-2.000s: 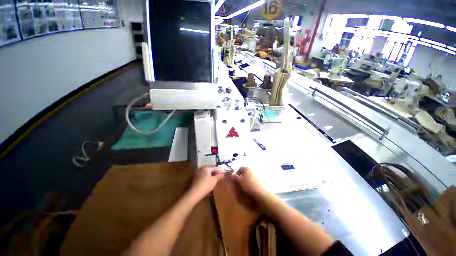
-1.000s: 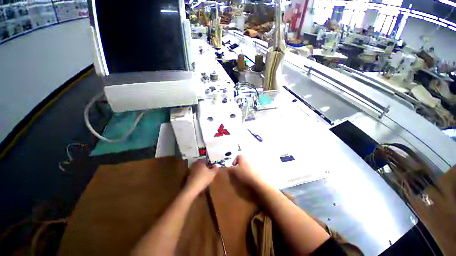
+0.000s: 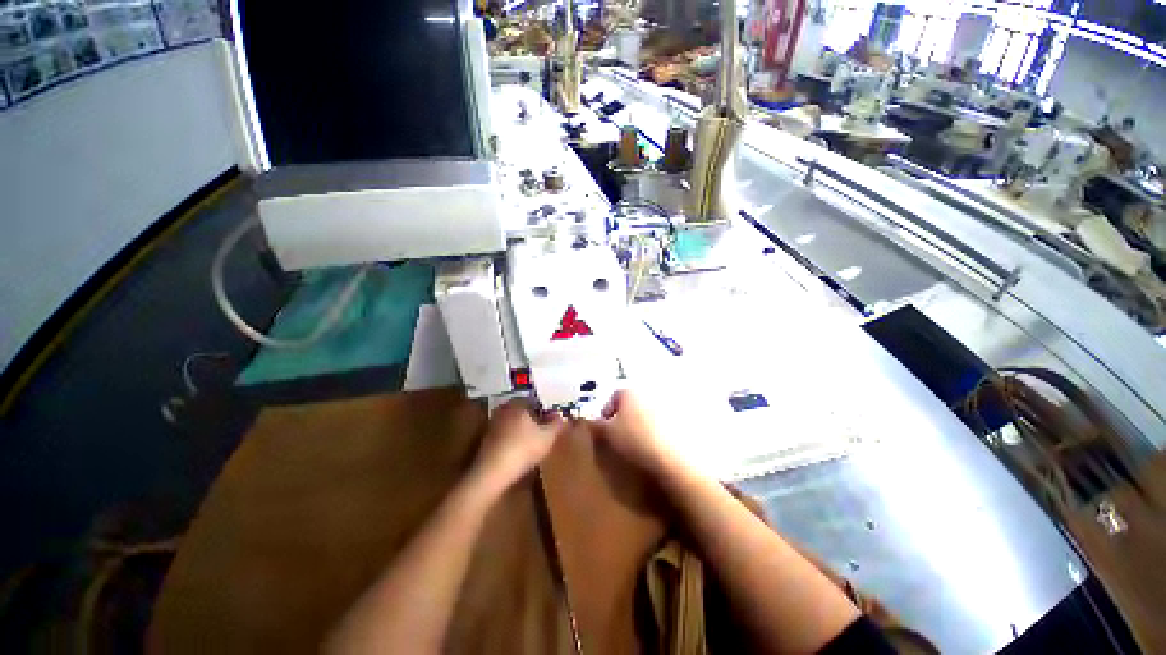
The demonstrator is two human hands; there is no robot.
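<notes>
A large brown bag panel (image 3: 345,499) with a dark centre seam spreads from under the sewing machine head (image 3: 569,320) down towards me. My left hand (image 3: 514,438) holds the panel's far edge just left of the needle area. My right hand (image 3: 627,429) holds the same edge just right of it. Both hands are bare, close together, fingertips at the small metal parts under the head. The needle and the fingertips' exact hold are too small and blurred to tell. A folded brown strap (image 3: 675,595) lies by my right forearm.
A control screen (image 3: 365,83) stands left of the head. Thread snips (image 3: 664,338) and a small dark rectangle (image 3: 748,401) lie on the white plate. Bare metal bed (image 3: 882,512) is at right, with bundled brown straps (image 3: 1042,435) beyond. A green sheet (image 3: 339,320) is behind left.
Since the first frame the view has shifted, so the screen and head sit further left. Both hands stay on the panel edge under the head, with little movement since the second frame.
</notes>
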